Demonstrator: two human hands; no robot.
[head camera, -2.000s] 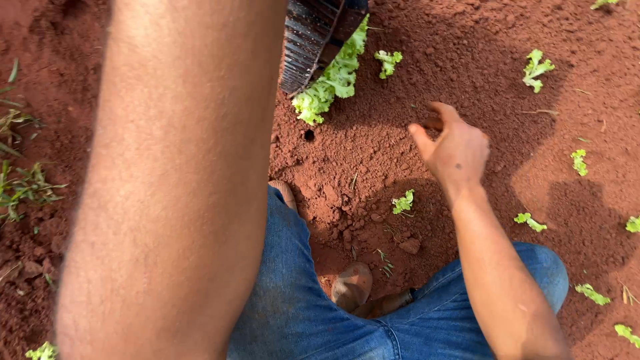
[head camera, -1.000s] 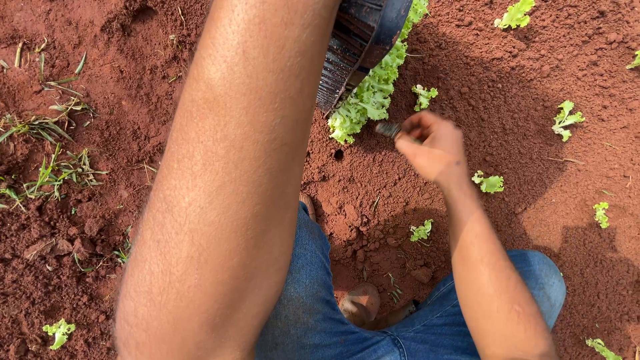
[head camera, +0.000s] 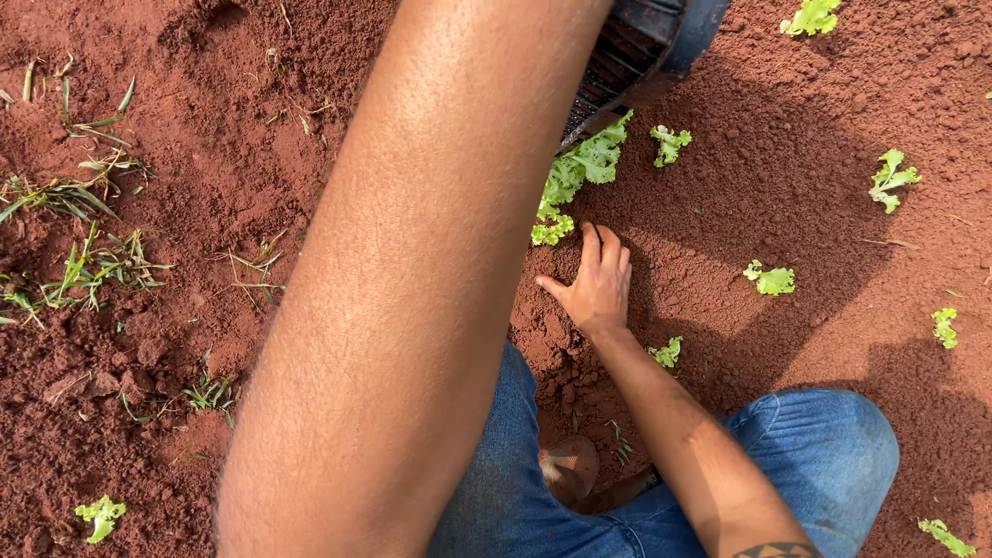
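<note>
My right hand (head camera: 597, 279) lies palm down on the red soil (head camera: 697, 232), thumb spread from the fingers, with nothing seen in it. Just beyond its fingertips, bright green lettuce leaves (head camera: 585, 167) hang out from under a dark ribbed tray (head camera: 632, 58) at the top. My left forearm crosses the view from the bottom left up to that tray; its hand is out of frame. Small lettuce seedlings are near my right arm: one beside the wrist (head camera: 666, 353), one farther right (head camera: 769, 279) and one above the hand (head camera: 670, 146).
More seedlings dot the soil at the right (head camera: 891, 180) and one is at the lower left (head camera: 101, 518). Grass tufts (head camera: 85, 271) grow at the left. My jeans-clad knee (head camera: 821, 457) and a foot (head camera: 570, 469) are at the bottom.
A second ago my right hand held a small dark plug beside a hole in the soil; now its fingers are spread on the soil, and neither plug nor hole shows.
</note>
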